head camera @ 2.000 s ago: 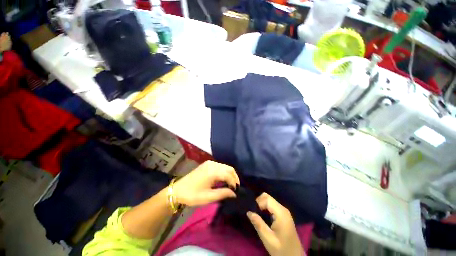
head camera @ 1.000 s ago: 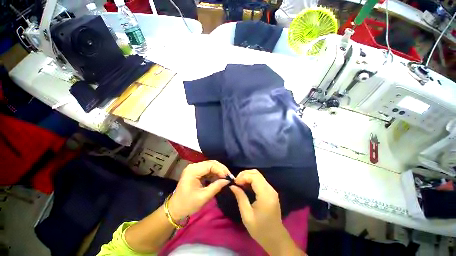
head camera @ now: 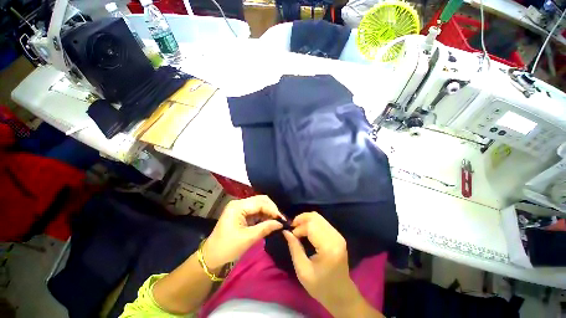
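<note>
A dark navy garment piece (head camera: pixel 323 155) lies in layers on the white table and hangs over its front edge onto my lap. My left hand (head camera: pixel 242 230) and my right hand (head camera: pixel 319 248) meet over my lap at the garment's near end. Each hand pinches the dark cloth between thumb and fingers, with the fingertips almost touching. The small pinched part is mostly hidden by the fingers. The white sewing machine (head camera: pixel 484 105) stands right of the garment, its needle area close to the cloth's right edge.
Red-handled snips (head camera: pixel 467 179) lie on the machine bed. A yellow-green fan (head camera: pixel 388 30) stands behind. At left are brown cardboard (head camera: pixel 177 115), dark cloth strips (head camera: pixel 139 93), a black speaker-like box (head camera: pixel 105 53) and a bottle (head camera: pixel 160 31). An accessory tray (head camera: pixel 514 236) is at right. Dark cloth (head camera: pixel 143 248) hangs lower left.
The view has shifted since the oldest frame. My hands were farther apart then and have come together at the cloth. They have barely moved over the last second.
</note>
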